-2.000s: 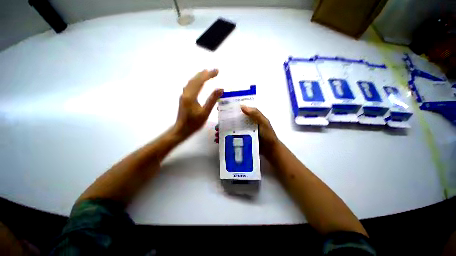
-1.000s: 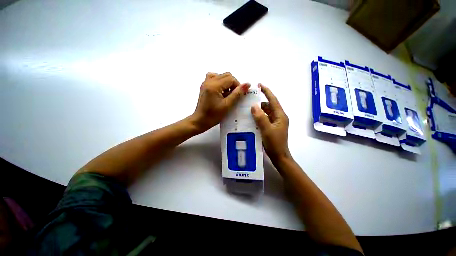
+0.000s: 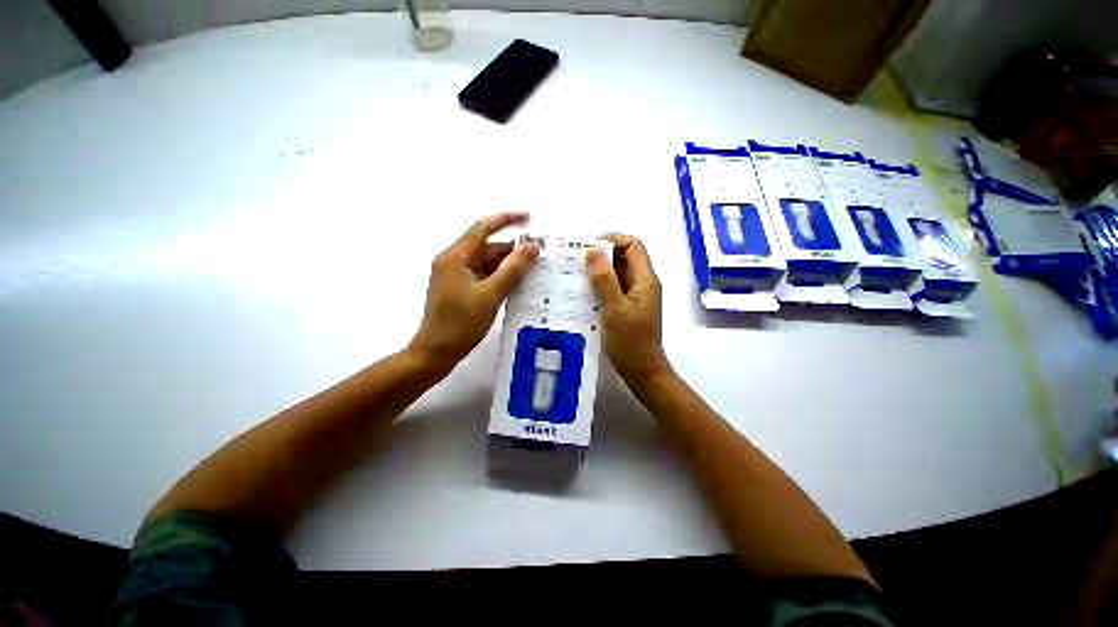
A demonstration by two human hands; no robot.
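Note:
A white and blue retail box (image 3: 548, 367) is held in front of me, its printed front up, with a blue panel showing a pale device. My left hand (image 3: 472, 288) grips its upper left corner, thumb on the front. My right hand (image 3: 629, 300) grips its upper right corner, thumb on the front. The fingers behind the box are hidden. No blue top edge shows above the thumbs. The lower end of the box points toward me.
Several similar boxes (image 3: 803, 227) stand in a row at right, lower flaps out. More white-blue cartons (image 3: 1036, 227) lie at far right beyond yellow tape (image 3: 1030, 374). A black smartphone (image 3: 509, 80), a clear cup (image 3: 430, 31) and a brown box (image 3: 834, 43) are at the back.
My left hand has closed on the box's upper left corner. The blue strip at the top no longer shows. The box now tilts slightly, its lower end toward the left. The view has shifted.

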